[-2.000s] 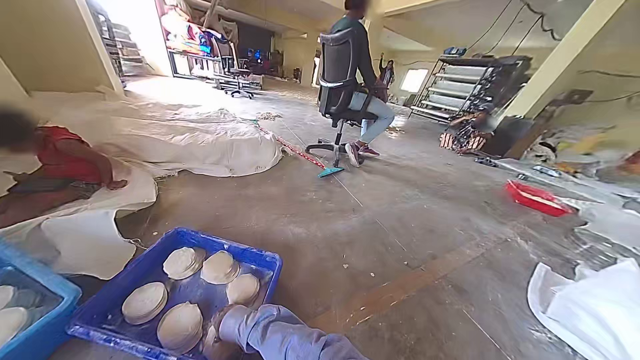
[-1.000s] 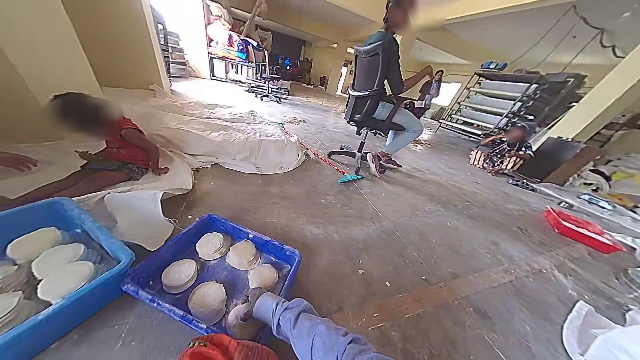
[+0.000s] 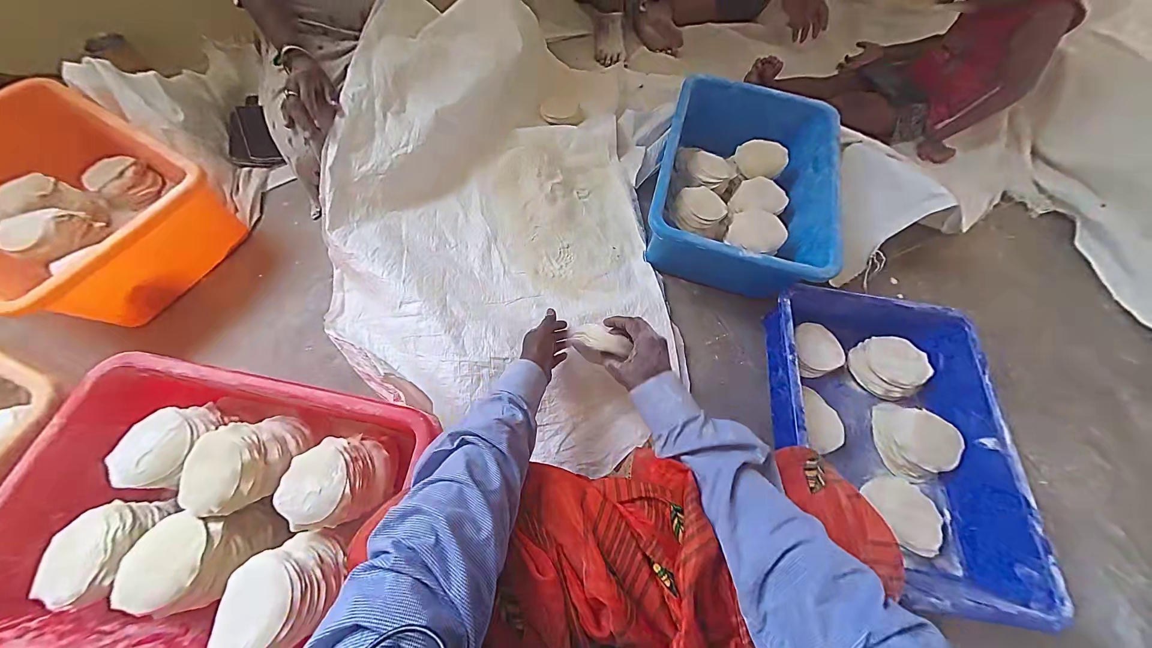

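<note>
A small stack of pale flat dough rounds is gripped in my right hand, above a white woven plastic sheet. My left hand is at the stack's left side, fingers spread; whether it touches the stack cannot be told. Loose flour lies on the sheet beyond both hands. To the right, a dark blue tray holds several stacks of rounds. At the left, many tilted stacks of rounds fill a red tub.
A lighter blue tub with stacks stands beyond the dark blue tray. An orange tub with stacks is at the upper left, part of another tub below it. Other people's hands and legs are along the far edge of the sheet.
The view has swung far to the left and down. My right hand was at a stack in the dark blue tray and now holds a stack over the sheet. My left hand has come into view.
</note>
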